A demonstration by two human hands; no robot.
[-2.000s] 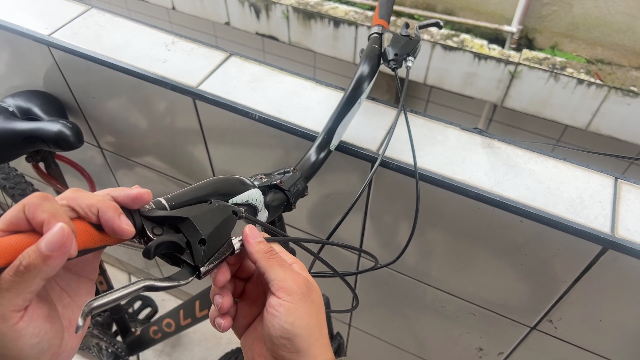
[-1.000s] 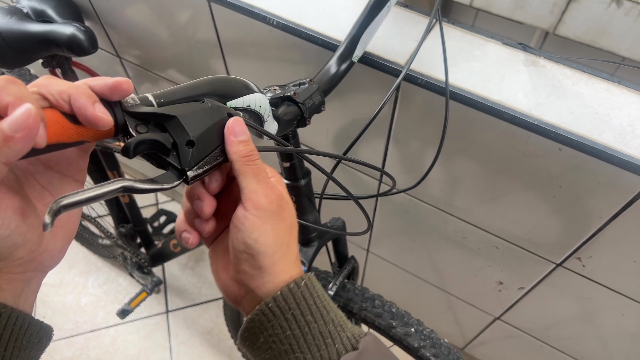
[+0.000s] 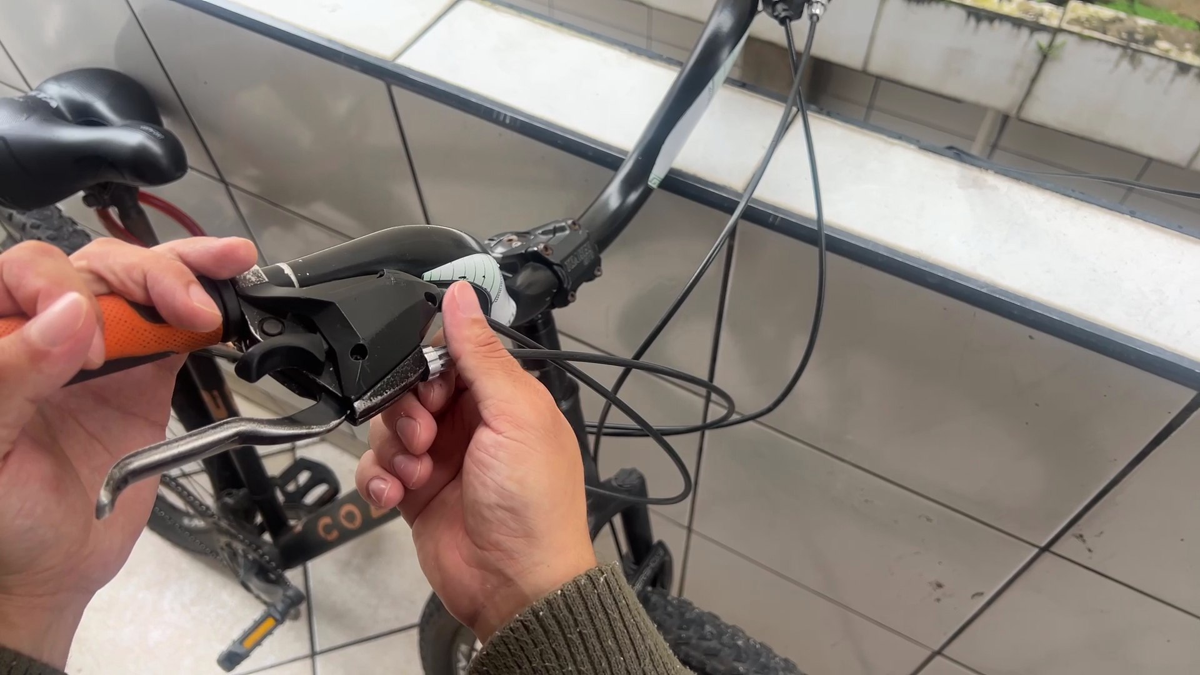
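My left hand (image 3: 94, 375) is wrapped around the orange and black handlebar grip (image 3: 155, 328) of a bicycle. Beside the grip sits a black shifter and brake lever housing (image 3: 380, 323), with a silver brake lever (image 3: 216, 441) curving down to the left. My right hand (image 3: 487, 469) is at the housing's inner side, its thumb and fingers around the metal barrel adjuster (image 3: 435, 362) where a black cable (image 3: 628, 360) enters. The fingertips behind it are partly hidden. The black handlebar (image 3: 647, 159) runs from the stem (image 3: 553, 255) toward the upper right.
A black saddle (image 3: 94, 141) is at the left. Cables loop between the two bar ends. A tiled wall (image 3: 891, 394) with a pale ledge (image 3: 937, 239) stands behind the bicycle. A pedal (image 3: 258, 633) and the front tyre (image 3: 712, 637) are below.
My right thumb has shifted a little on the inner side of the housing since the earlier frames. My left hand stays on the grip. The view has moved.
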